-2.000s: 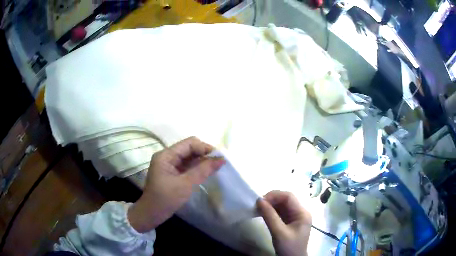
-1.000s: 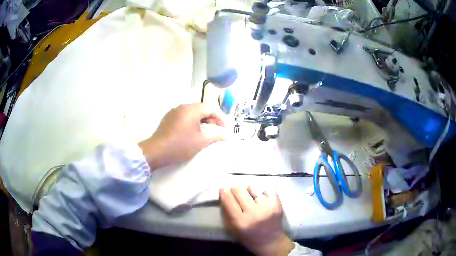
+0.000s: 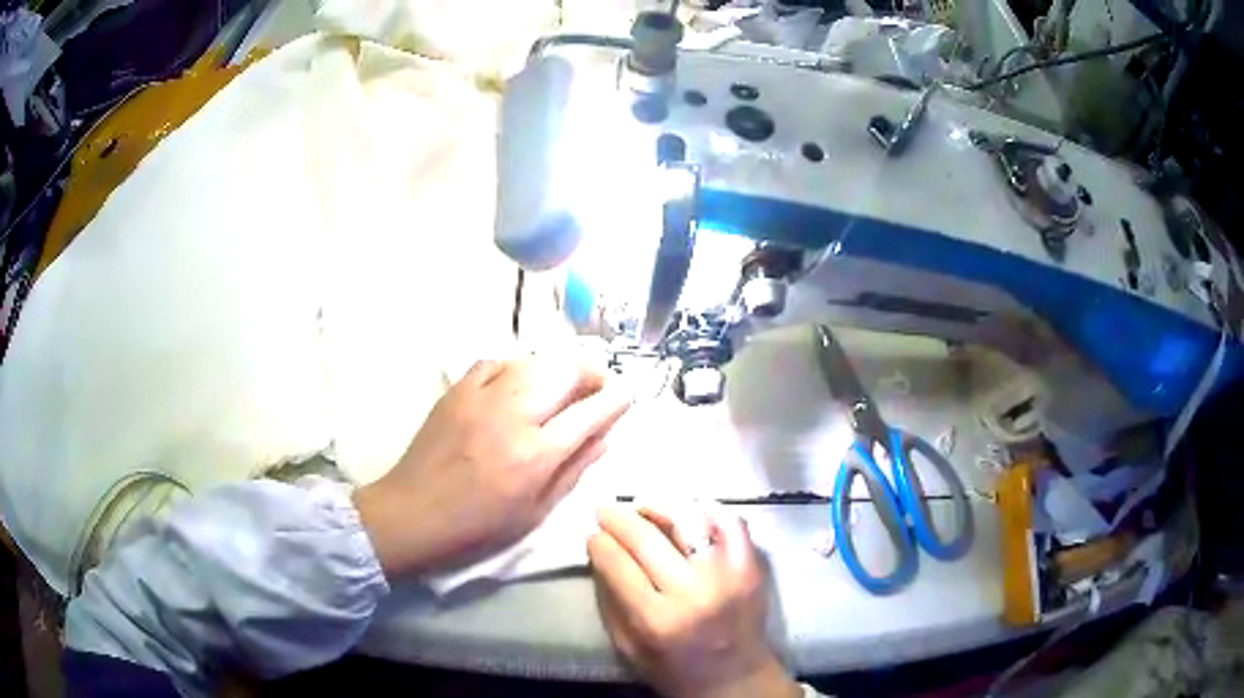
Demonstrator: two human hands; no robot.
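Large cream-white panels [image 3: 178,286] lie left of the sewing machine [image 3: 873,191]. My left hand [image 3: 478,464] holds a small white fabric piece [image 3: 512,556] down on the bed, fingertips just in front of the presser foot [image 3: 639,357]. The hand hides much of the piece; glare washes out its edge at the needle. My right hand [image 3: 682,593] rests near the table's front edge, fingers bent, below and right of the left fingertips. Whether it touches the piece's edge is unclear.
Blue-handled scissors [image 3: 894,498] lie right of the needle, blades pointing away. An open box with an orange-yellow edge [image 3: 1018,545] holds scraps at the right. A white lamp [image 3: 539,164] hangs beside the needle. Yellow-orange sheeting [image 3: 130,150] shows beyond the panels.
The view swung from the panels to the machine. The piece went from between both hands to the bed by the needle. Over the last second, my left hand has flattened with its fingers extended.
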